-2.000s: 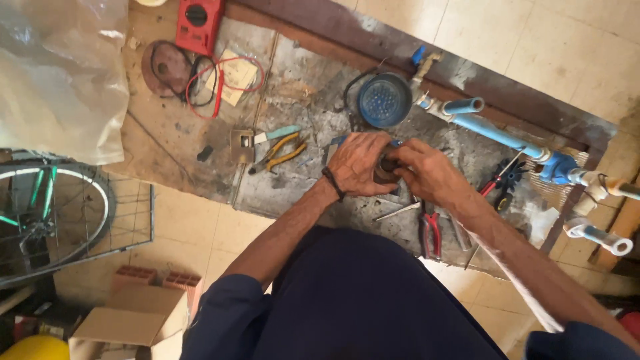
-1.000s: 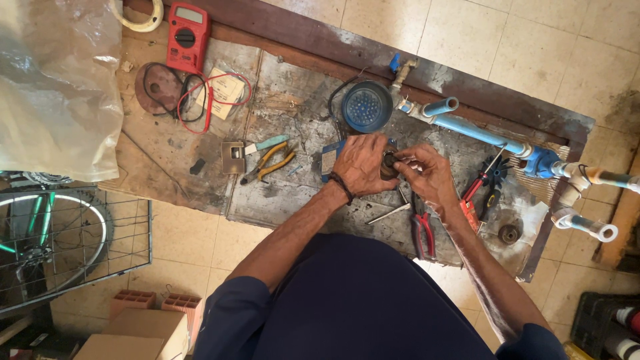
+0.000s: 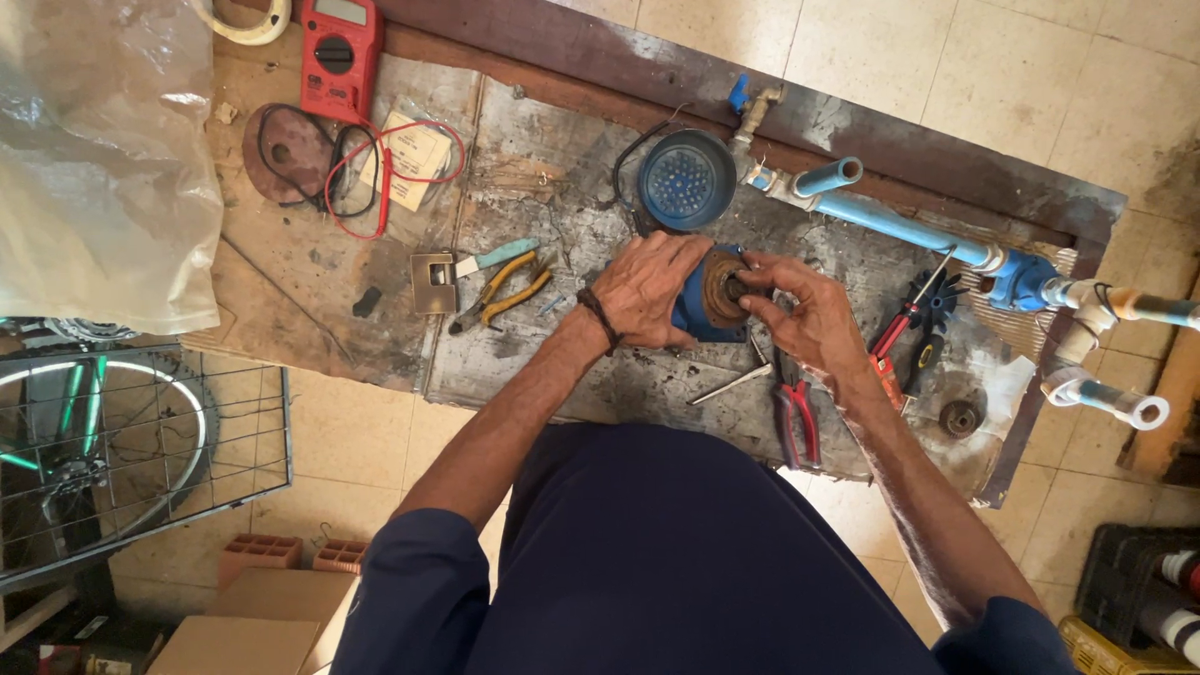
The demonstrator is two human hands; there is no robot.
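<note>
A blue motor or pump housing (image 3: 695,305) lies on the worn bench at the centre, its round brownish end face turned right. My left hand (image 3: 647,289) is wrapped over its left side. The fingertips of my right hand (image 3: 792,305) pinch at the middle of that face; the small part between them is mostly hidden. Just behind stands a round blue cover (image 3: 687,180). In front lie a thin metal tool (image 3: 732,382) and red-handled pliers (image 3: 796,424). Yellow-handled pliers (image 3: 507,292) and a putty knife (image 3: 497,257) lie to the left.
Blue pipework with a valve (image 3: 891,223) runs along the back right. A red screwdriver (image 3: 897,333), a black fan (image 3: 937,300) and a round metal part (image 3: 960,418) lie at right. A red multimeter (image 3: 340,58), its leads and a plastic sheet (image 3: 103,169) are at left.
My right hand has shifted slightly away from my left, and more of the blue housing and its round face now shows between them. My left hand stays on the housing.
</note>
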